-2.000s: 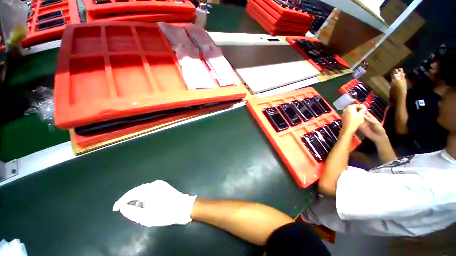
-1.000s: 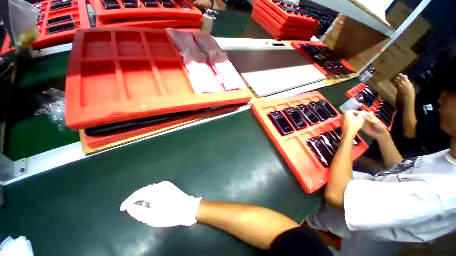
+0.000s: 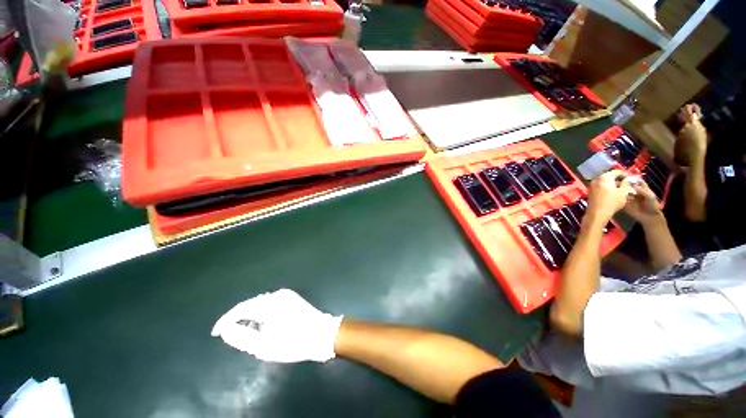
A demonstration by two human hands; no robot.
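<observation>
My right hand (image 3: 278, 326), in a white glove, rests low over the green bench (image 3: 319, 253), its forearm coming in from the lower right. Its fingers are drawn together and point left. A small dark patch shows near the fingers; no held item can be made out. My left hand is out of the picture. A pile of white sleeves (image 3: 39, 400) is cut off at the lower left corner. Two filled whitish sleeves (image 3: 360, 98) lie side by side on the right part of the stacked red trays (image 3: 278, 167), whose other visible pockets are empty.
A red tray of dark phone units (image 3: 507, 253) lies at the right, before a seated person in a white sleeve (image 3: 654, 339). Another person's raised arm (image 3: 695, 163) is beyond. Crumpled clear plastic (image 3: 102, 167) is at left. More red trays (image 3: 483, 28) stand at the back.
The view has swung a little, so the bench and trays sit further right in the picture. My right hand keeps the same pose on the bench. The seated person's hands are still raised together.
</observation>
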